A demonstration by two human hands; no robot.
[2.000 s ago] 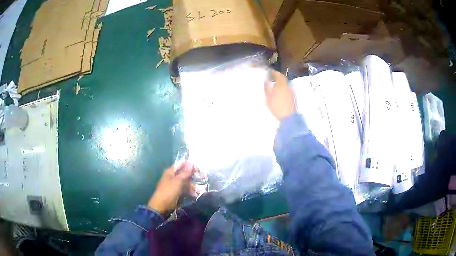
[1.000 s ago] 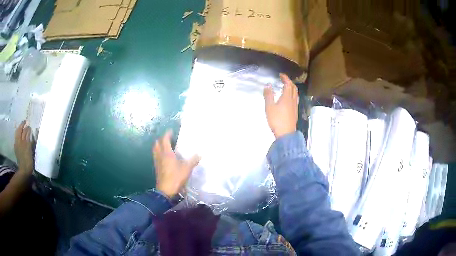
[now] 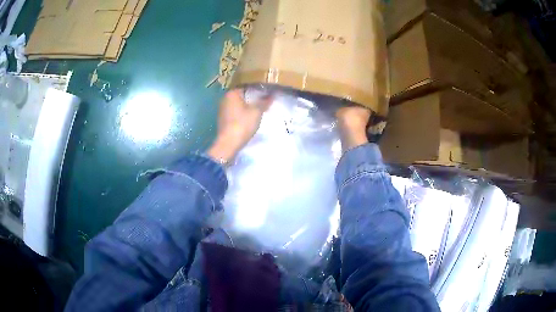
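A stack of clear poly bags lies in front of me, glaring white, its far end inside the open mouth of the kraft carton marked "SL 200". My left hand is at the left corner of the carton mouth, over the bags' far left edge; its fingertips are blurred. My right hand is at the right side of the mouth, its fingers partly hidden inside. Whether either hand grips the film or the carton is unclear.
A white unit stands on a pale panel at the left. Flattened cardboard lies far left. Bagged units lie in a row at right, below brown boxes. Cardboard scraps lie beside the carton.
My left hand has moved from the bags' near left side up to the carton mouth. My right hand has moved into the mouth's right side. Another person's hand at the left has gone from view.
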